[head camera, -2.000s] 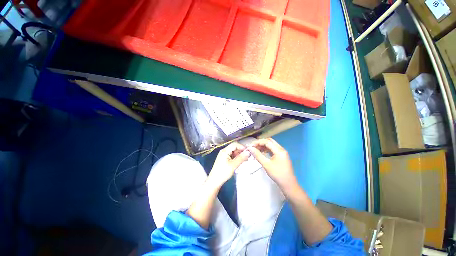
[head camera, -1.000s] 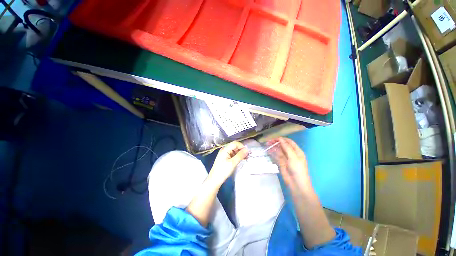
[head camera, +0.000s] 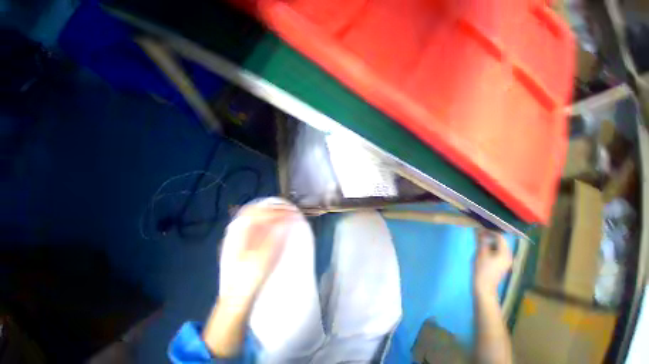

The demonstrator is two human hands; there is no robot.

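Note:
The frame is blurred. My left hand lies over my left knee, and its fingers are too smeared to show whether it holds anything. My right hand is raised out to the right, just below the corner of the green-topped bench. A small dark spot shows at its fingertips, too blurred to name. The red compartment tray sits on the green bench top in front of me.
Below the bench is an open box with clear plastic and a white dotted sheet. A loose cable lies on the blue floor at left. Cardboard boxes and a shelf stand at right.
My hands have parted from above my knee; the right moved far right, the left moved left and back. The white stick no longer shows. The view has turned, and the tray appears further right.

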